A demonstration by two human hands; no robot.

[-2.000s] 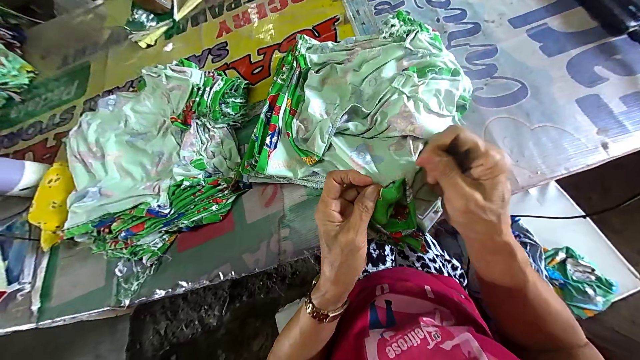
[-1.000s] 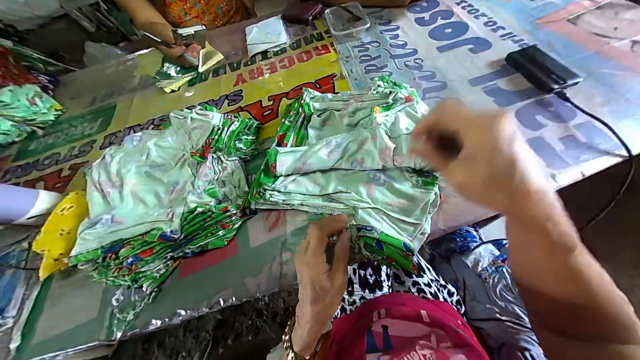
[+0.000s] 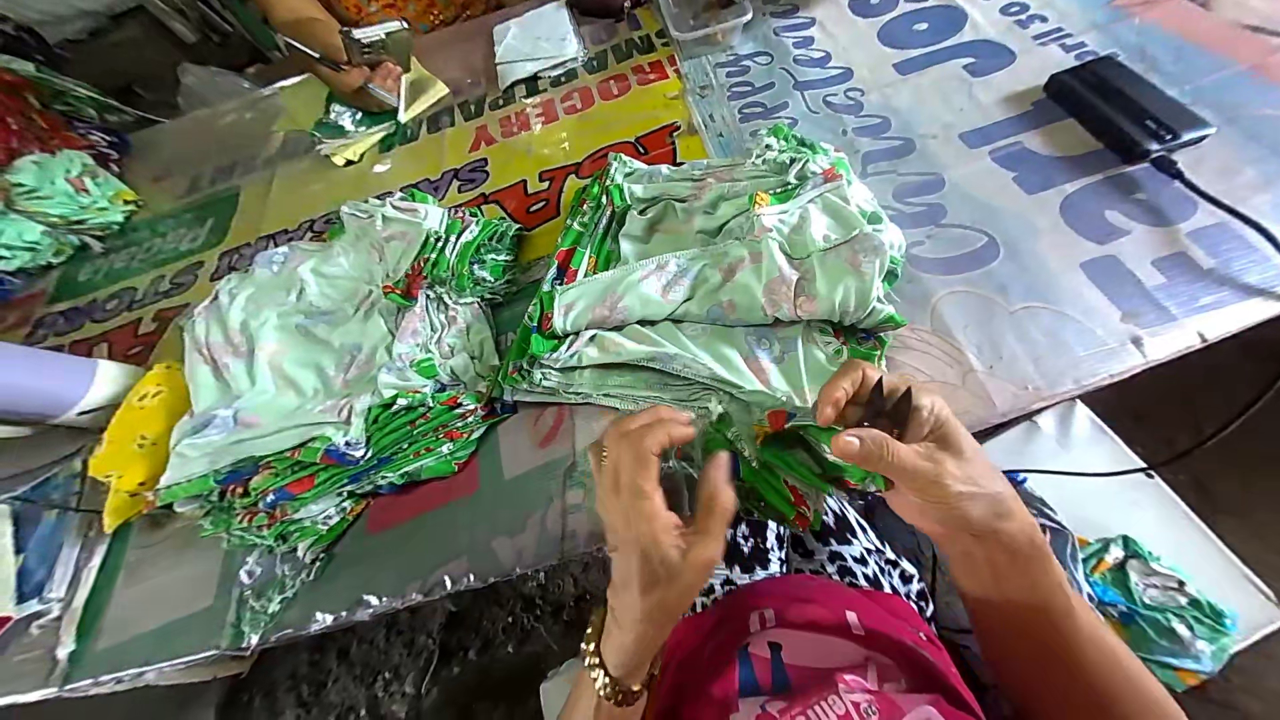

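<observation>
Two stacks of sewn cloth pieces, pale green inside and bright green printed outside, lie on the table: the left stack [image 3: 290, 340] and the right stack [image 3: 720, 270]. At the near edge of the right stack, my left hand [image 3: 665, 500] has its fingers apart and holds nothing. My right hand [image 3: 900, 450] has small dark thread snips [image 3: 888, 408] in its palm, blades pointing up. Its thumb and index finger touch the green printed edge [image 3: 790, 460] that hangs over the table's near side. The cloth hides part of my left fingertips.
A black power bank [image 3: 1130, 105] with a cable lies at the right. Beyond the stacks are a clear plastic container [image 3: 705, 15] and a person's hand [image 3: 375, 85] with green cloth. A yellow cloth [image 3: 140, 440] lies left. Lower right, more cloth [image 3: 1155, 605] rests on a white surface.
My right hand, raised over the right stack a second ago, has come down to its near edge. The top cloth there has changed folds since two seconds ago. The view has shifted.
</observation>
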